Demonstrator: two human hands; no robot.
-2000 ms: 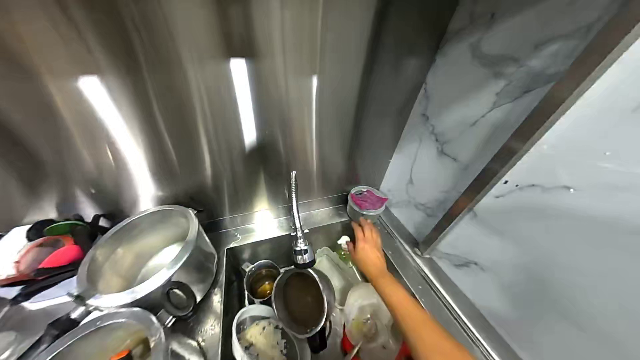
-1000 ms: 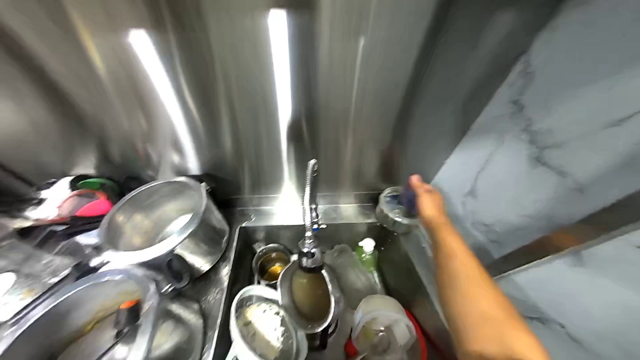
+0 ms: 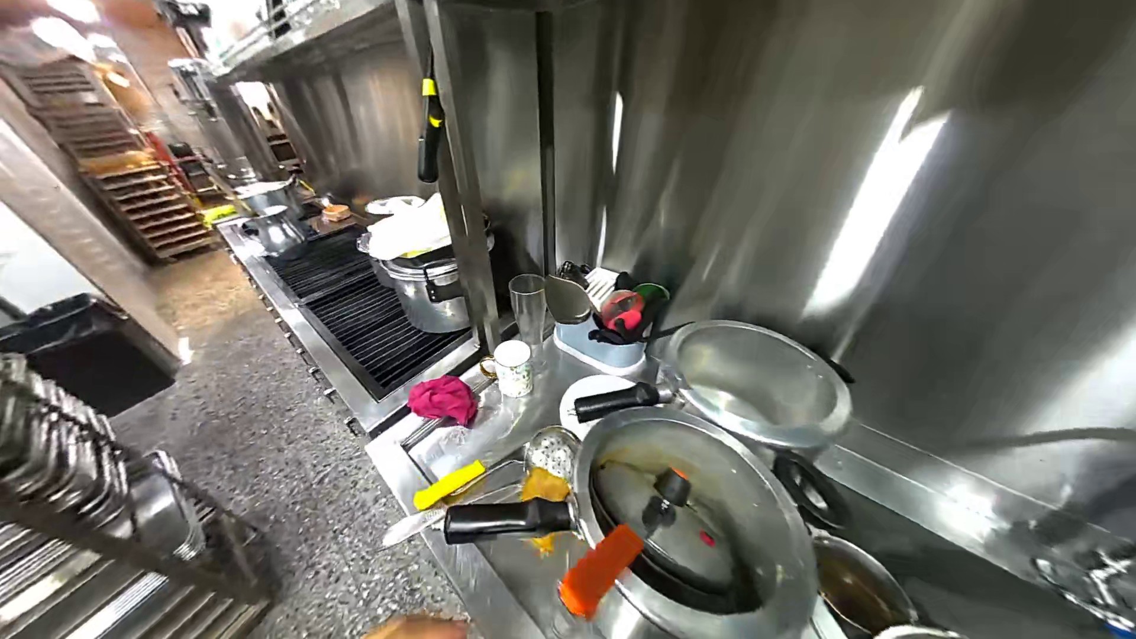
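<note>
At the bottom edge, only a small blurred part of my left hand (image 3: 417,628) shows; its fingers and anything in them cannot be made out. My right hand is out of view. Nearest to the left hand are the steel counter's front edge and a black-handled pressure cooker pot (image 3: 781,532). Inside that pot lie a dark lid and a utensil with a black and orange handle (image 3: 672,487). An orange-red handle (image 3: 602,571) crosses its rim. A yellow-handled utensil (image 3: 450,485) and a perforated skimmer (image 3: 551,453) lie beside it.
Another large pot (image 3: 759,382) stands behind, near a utensil bin (image 3: 599,348). A floral mug (image 3: 513,367), a tall glass (image 3: 529,311) and a magenta cloth (image 3: 443,399) are further left. A black grill (image 3: 382,319) and a tray rack (image 3: 115,532) flank the floor.
The view has swung far left, from the sink to the counter and grill. My right hand, earlier at a round container in the sink corner, has left view.
</note>
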